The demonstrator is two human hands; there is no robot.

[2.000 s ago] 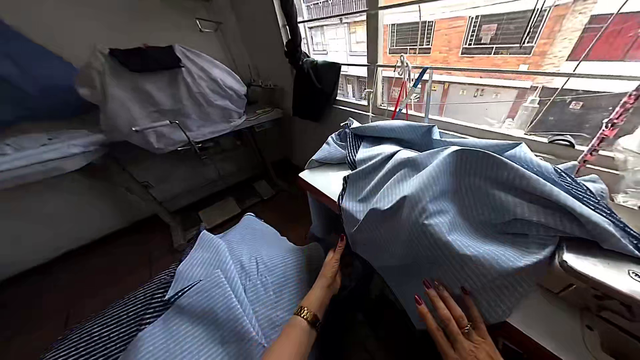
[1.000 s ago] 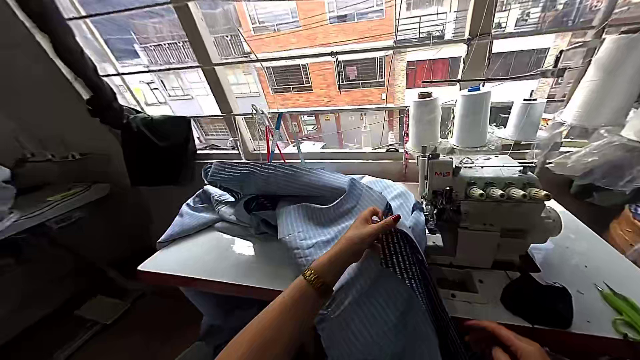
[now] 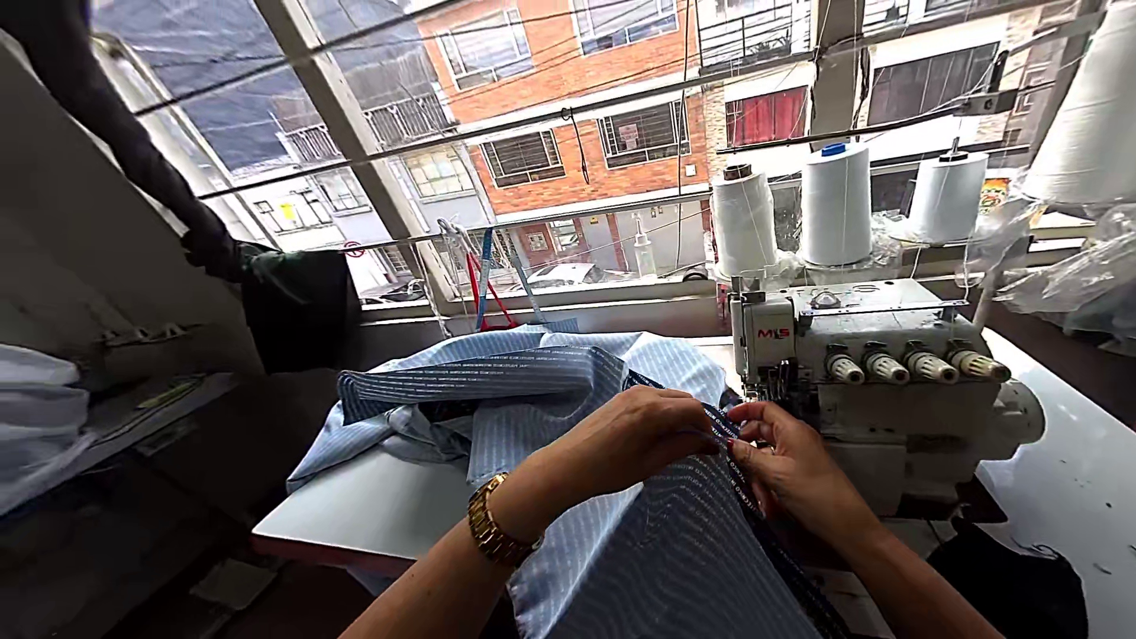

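Blue striped fabric [image 3: 532, 408] lies bunched over the white sewing table and hangs off its front edge. Along its right side runs a dark navy edge band [image 3: 745, 484] that bears writing. My left hand [image 3: 643, 430], with a gold watch [image 3: 497, 522] at the wrist, pinches the fabric at this band. Close beside it, my right hand [image 3: 785, 453] grips the same edge between thumb and fingers. Both hands are just in front of the needle area of an overlock sewing machine [image 3: 852, 364]. The left fingertips are partly hidden.
Several white thread cones [image 3: 836, 204] stand behind the machine. A dark cloth [image 3: 1012, 577] lies on the table [image 3: 1065, 444] at right. Clear plastic wrapping [image 3: 1083, 266] is at the far right. A black bag [image 3: 297, 306] hangs left of the barred window.
My right hand has come up from the lower edge and taken hold of the fabric edge beside my left hand. The view swung right between the first two frames.
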